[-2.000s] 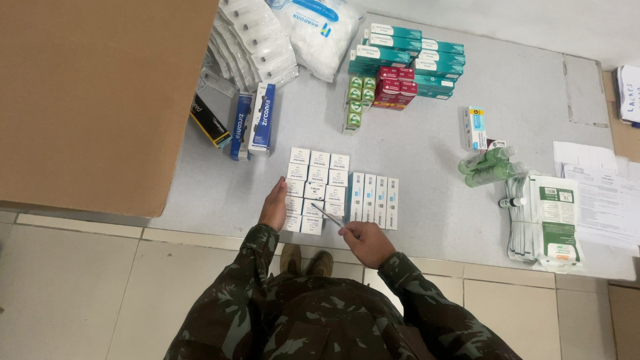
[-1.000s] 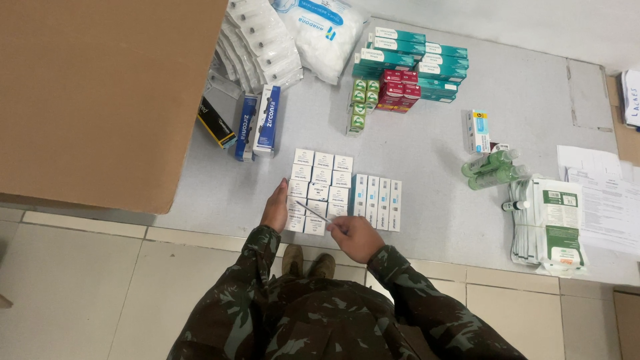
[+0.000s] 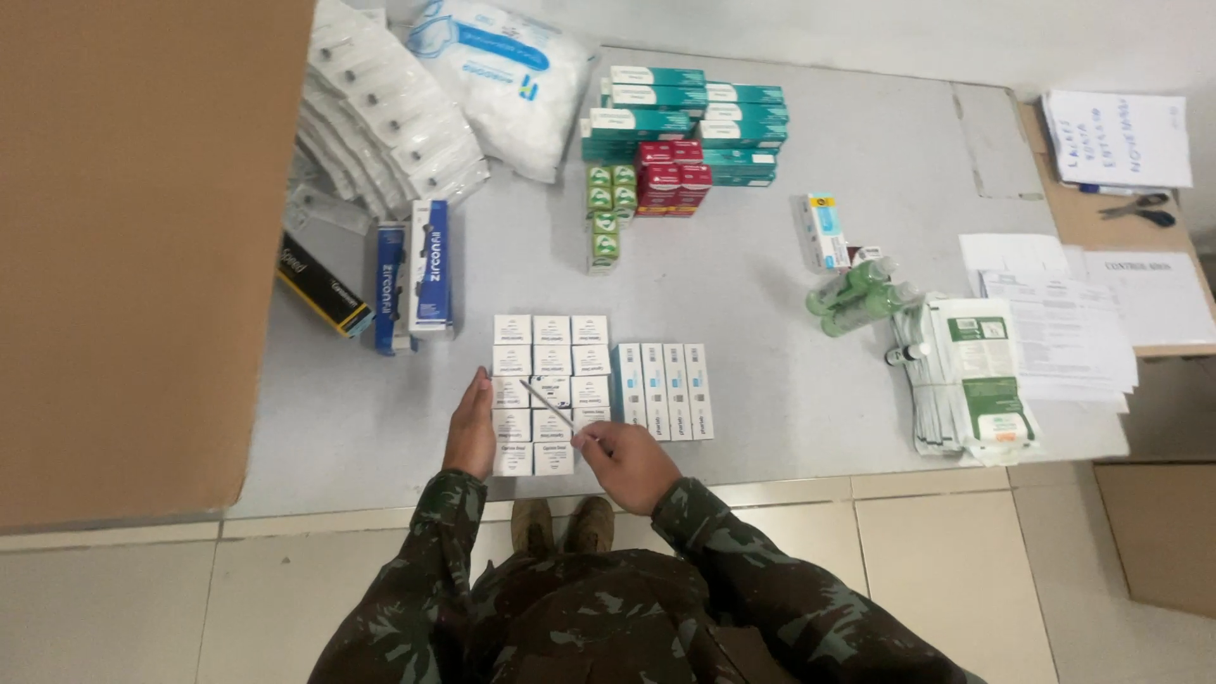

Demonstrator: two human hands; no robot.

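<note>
Small white medicine boxes (image 3: 551, 358) stand in a tight block of rows near the front edge of the grey table (image 3: 750, 313). My left hand (image 3: 469, 426) rests upright along the block's left side, its fingers straight against the boxes. In my right hand (image 3: 622, 463) is a slim pen (image 3: 548, 404), pinched between thumb and fingers; its far end lies over the middle rows. That hand covers the block's lower right corner. Right of the block, touching or nearly so, is a row of several taller white boxes with blue print (image 3: 676, 391).
A large cardboard box (image 3: 123, 247) covers the left side. Behind are packaged syringes (image 3: 389, 123), a bag of white material (image 3: 503, 81), and teal (image 3: 655, 123), red (image 3: 673, 190) and green boxes (image 3: 603, 237). Green bottles (image 3: 864, 296), packets (image 3: 978, 380), papers (image 3: 1054, 313) and scissors (image 3: 1135, 209) are at right.
Both hands keep nearly the same places by the white boxes. The pen has shifted slightly over the block and now tilts more steeply than one second ago.
</note>
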